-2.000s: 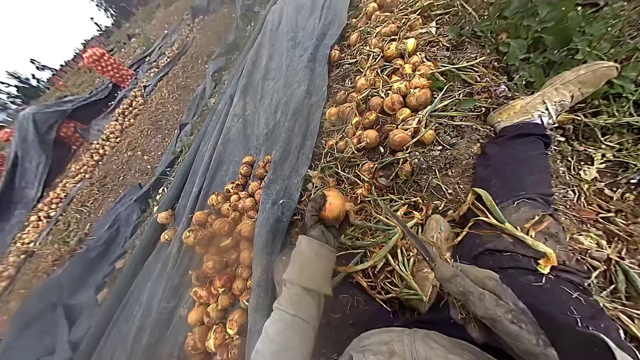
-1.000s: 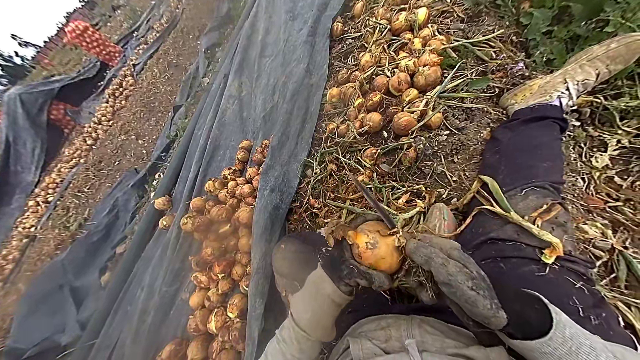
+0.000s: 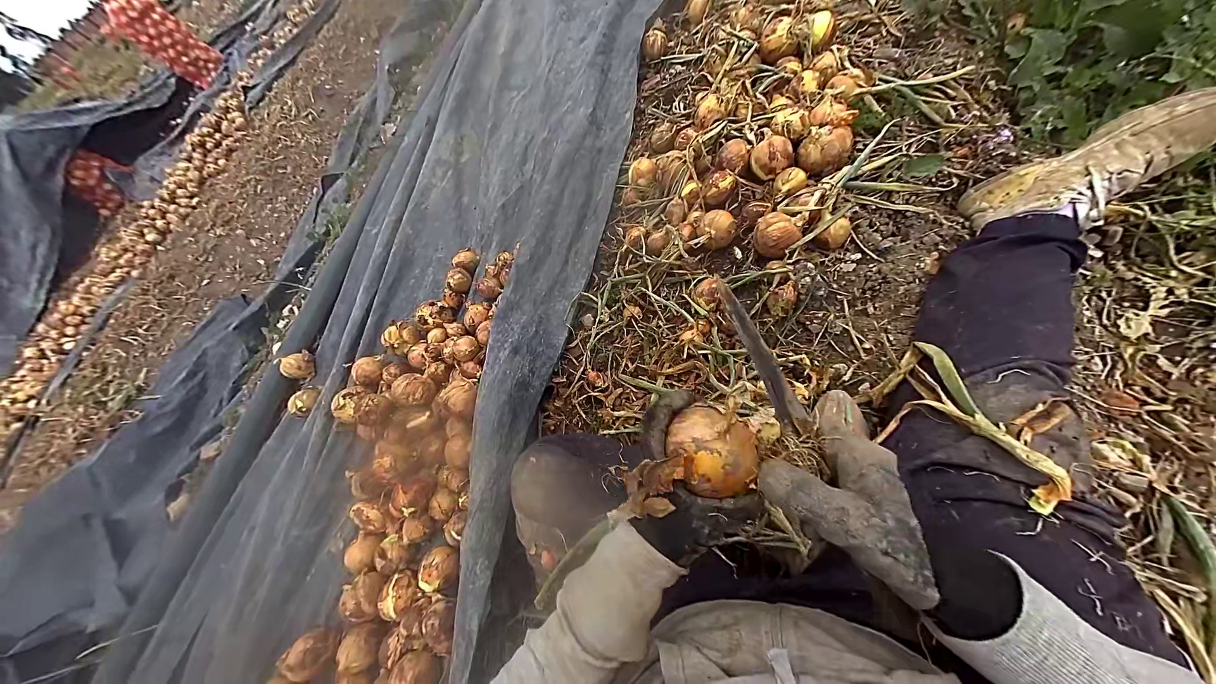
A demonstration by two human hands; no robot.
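My left hand point(image 3: 698, 518), in a dark soiled glove, holds a large golden onion point(image 3: 712, 451) from the left and below. Dry peeling skin hangs at the onion's left side. In my gloved right hand point(image 3: 860, 494) is a knife, its narrow dark blade point(image 3: 760, 356) pointing up and slightly left, away from my body. Roots and dry leaf strands stick out between the two hands beside the onion. The knife's handle is hidden in the right glove.
Loose onions point(image 3: 774, 157) lie on soil ahead. At left, more onions point(image 3: 413, 494) rest on dark mesh sheeting point(image 3: 560, 142). My outstretched leg point(image 3: 997, 285) is at right, with dry leaves over it. Red net sacks of onions point(image 3: 161, 38) stand at far upper left.
Two seconds ago my left hand held an onion farther forward, over the dry leaves; it has come back toward my lap. My right hand has met it there.
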